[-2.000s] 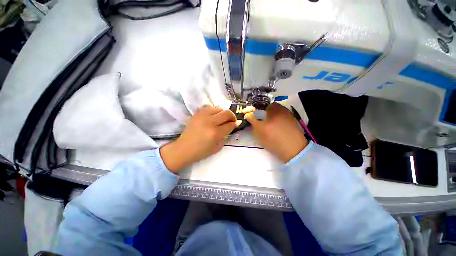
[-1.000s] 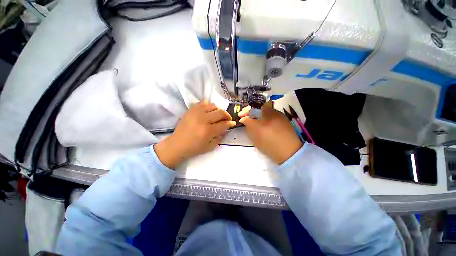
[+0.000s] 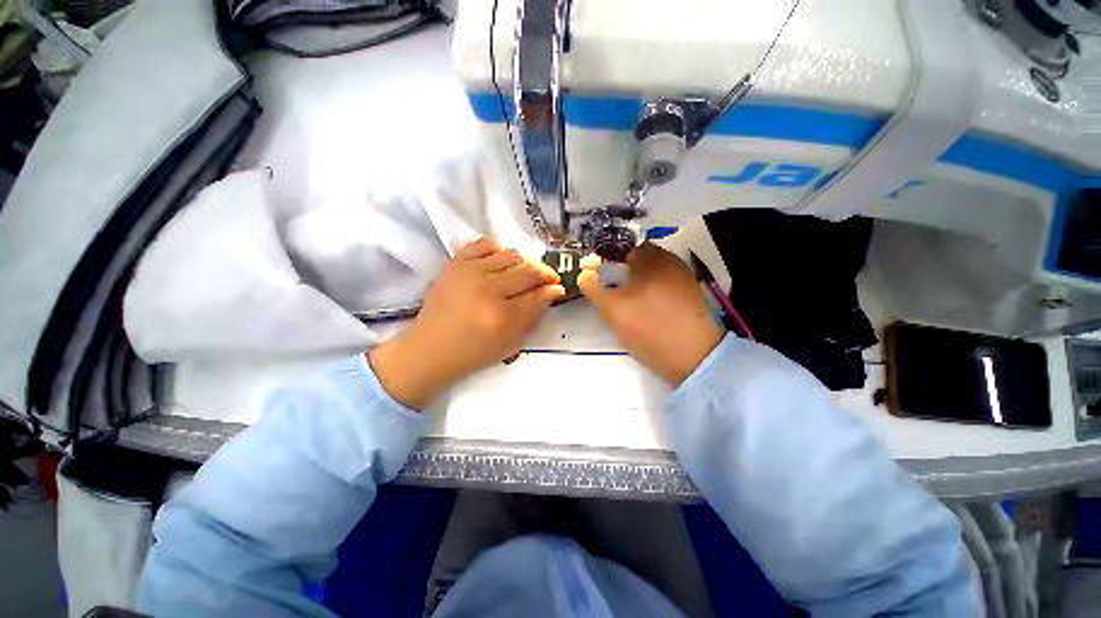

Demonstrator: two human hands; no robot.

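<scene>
A small black piece (image 3: 564,273) lies under the presser foot (image 3: 565,251) of the white sewing machine (image 3: 724,85). My left hand (image 3: 477,316) presses on its left side, fingertips beside the foot. My right hand (image 3: 653,312) holds its right side with thumb and fingers, partly behind the round machine part. A pale grey garment panel (image 3: 350,217) with a dark edge spreads left of the needle and runs under my left hand. The needle tip and the stitches are too small to tell.
Stacked panels with dark edges (image 3: 145,229) lie far left. Right of the needle are pink-handled snips (image 3: 728,302), a pile of black pieces (image 3: 791,290) and a smartphone (image 3: 970,374). A ruler strip (image 3: 543,468) runs along the front edge. More panels (image 3: 103,543) hang below left.
The view has shifted slightly. Both hands stay at the needle with small finger movements. The black piece shows a little differently between the fingertips.
</scene>
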